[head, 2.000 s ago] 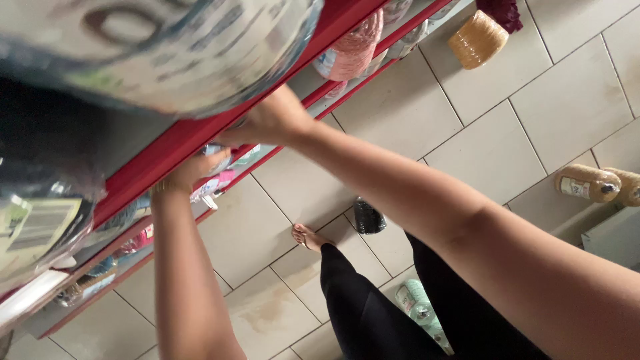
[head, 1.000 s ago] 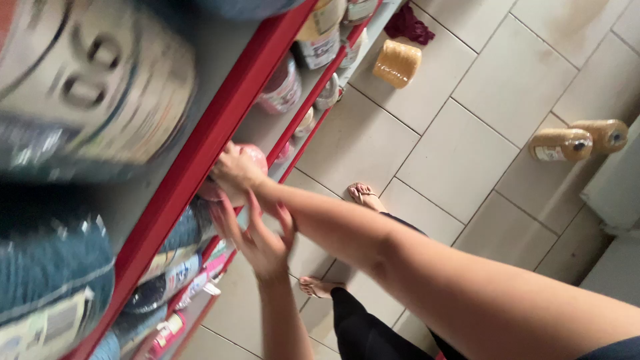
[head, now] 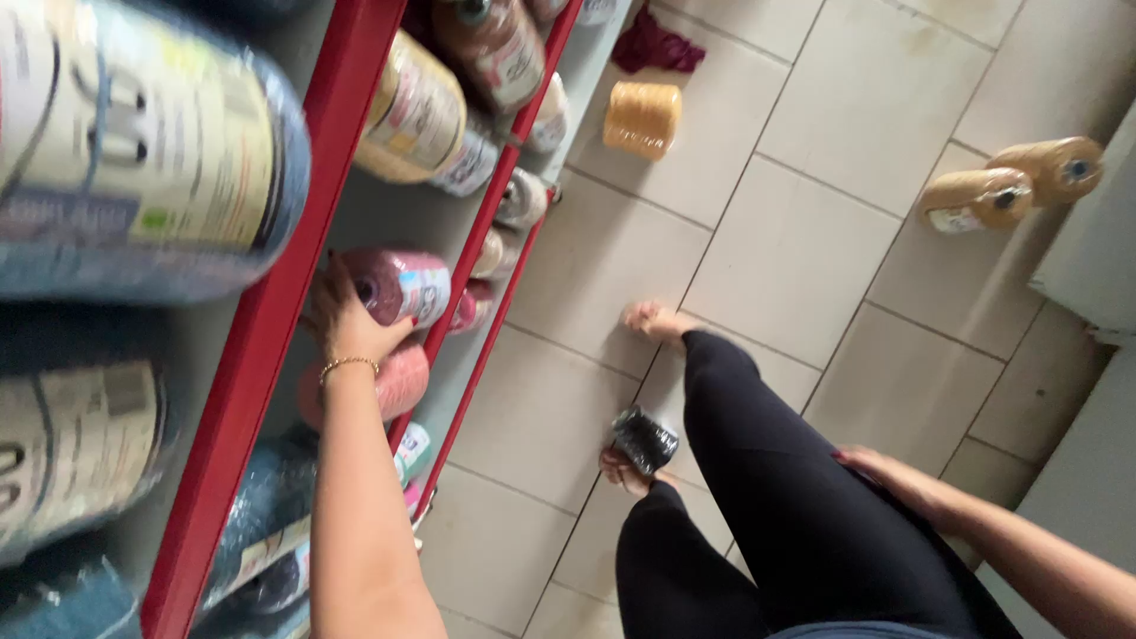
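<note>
Deep in a lower shelf, my left hand (head: 351, 324), with a gold bracelet at its wrist, grips a plastic-wrapped mauve yarn cone (head: 382, 286). The thumb lies along its near side; the other fingers are partly hidden behind its end. Just below it, a salmon-pink yarn cone (head: 404, 382) lies beside my wrist, partly covered by it. My right hand (head: 874, 470) rests against my black-clad thigh, its fingers partly hidden, and no object shows in it.
Large blue yarn cones (head: 213, 257) stand on the nearer shelf, behind a red shelf edge (head: 275, 293). Cream (head: 417, 106) and brown (head: 497, 53) cones lie farther along. On the tiles are an orange cone (head: 642, 120), a black cone (head: 645, 439) near my foot, and tan cones (head: 976, 200).
My right hand has left the pink cone on the shelf and come back to my thigh. My left hand, empty and spread a second ago, has closed on the mauve cone.
</note>
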